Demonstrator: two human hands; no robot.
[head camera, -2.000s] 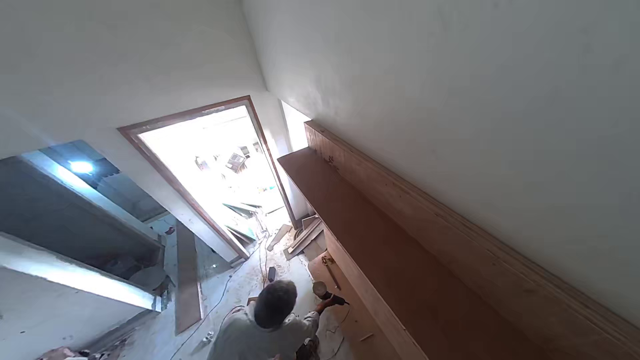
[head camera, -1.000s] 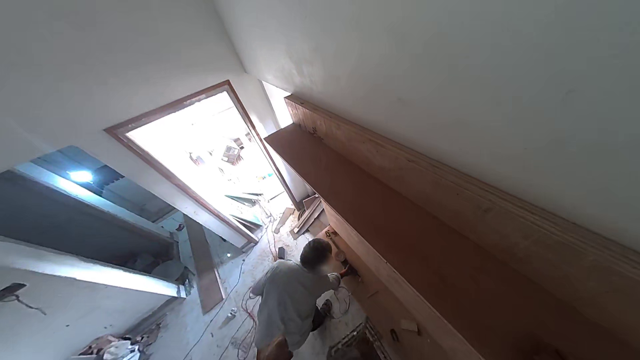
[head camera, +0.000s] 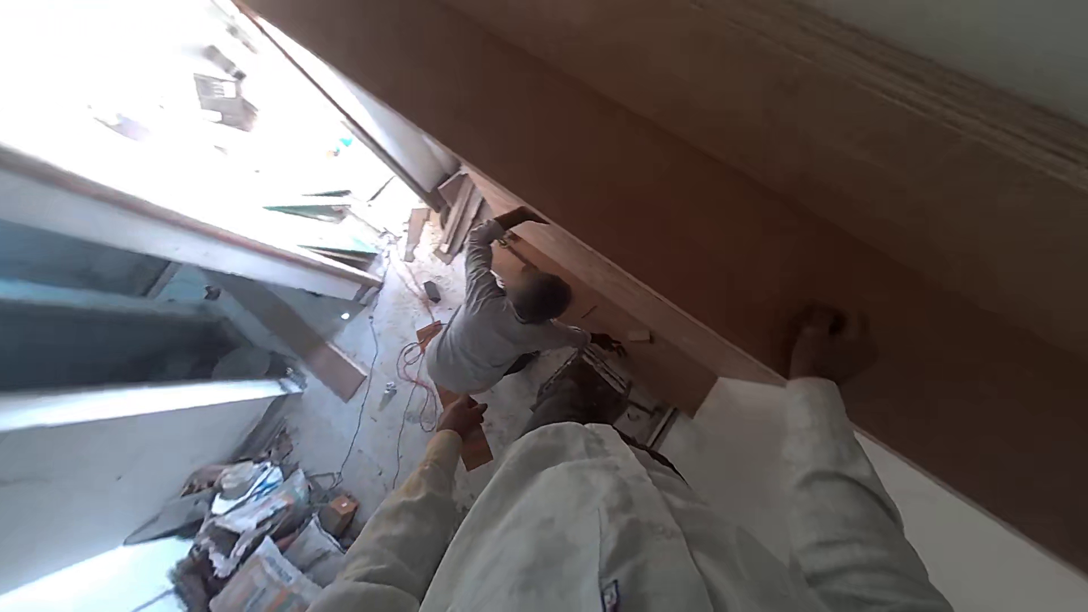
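My right hand (head camera: 820, 340) rests on the top face of a long brown wooden panel (head camera: 646, 195) at the right, its fingers curled and dark against the wood. No object can be made out in it. Lower and to the left, my left hand (head camera: 463, 416) hangs over the floor with bent fingers, and whether it holds something small cannot be told. Below, a co-worker (head camera: 484, 340) in a grey shirt crouches beside the panel, one arm reaching up to its underside and the other stretched to a dark object near the lower board.
A bright doorway with a wooden frame (head camera: 212, 234) stands at upper left. A plank (head camera: 297, 336) leans near it. Coiled cables (head camera: 414, 361) and board offcuts (head camera: 463, 217) lie on the floor. Sacks and rubble (head camera: 263, 518) are heaped at lower left.
The view has tipped down and nearer to the panel, bringing both my hands into sight. The co-worker has one arm up at the panel now.
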